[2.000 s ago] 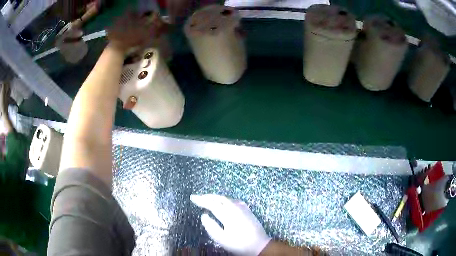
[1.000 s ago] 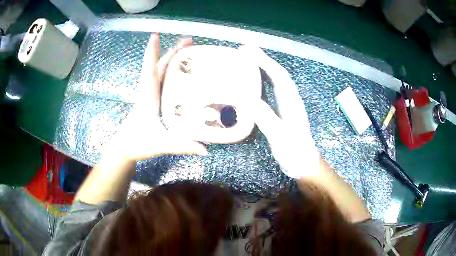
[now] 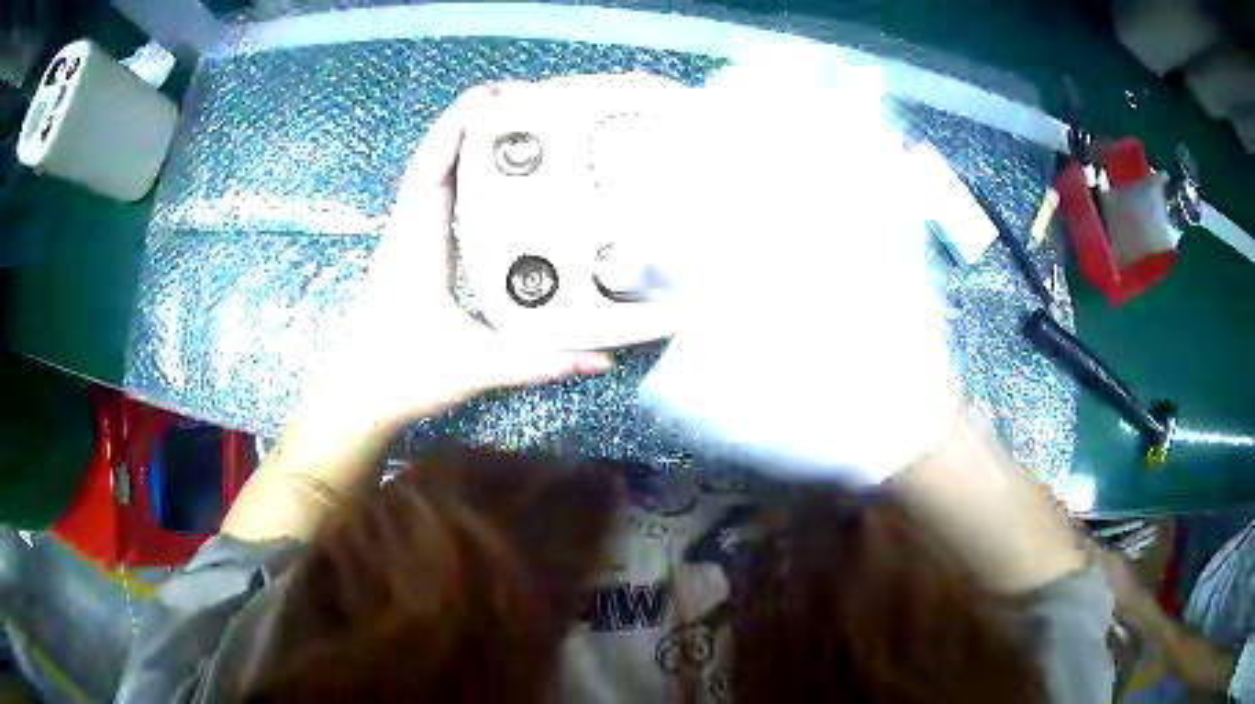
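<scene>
A cream-white speaker unit (image 3: 551, 206) is held above the bubble wrap mat (image 3: 262, 261), its end face towards me. The face shows ringed round knobs and a faint grille patch, strongly overexposed. My bare left hand (image 3: 399, 296) grips its left side, with the thumb along the lower edge and the fingers around the upper left. My white-gloved right hand (image 3: 826, 303) is over the unit's right part, blurred and washed out. Its fingers and their hold on the unit cannot be made out.
Another cream unit (image 3: 103, 124) stands at the left. Right of centre lie a white block (image 3: 957, 206), a slim black tool (image 3: 1012, 248) and a black-handled hammer (image 3: 1094, 371). A red bin (image 3: 1122, 227) holds a bottle. A red container (image 3: 131, 475) is below the bench edge.
Two seconds ago my left arm reached to the units on the belt; a second ago both hands were at this unit. Since then my gloved hand has moved over its right side.
</scene>
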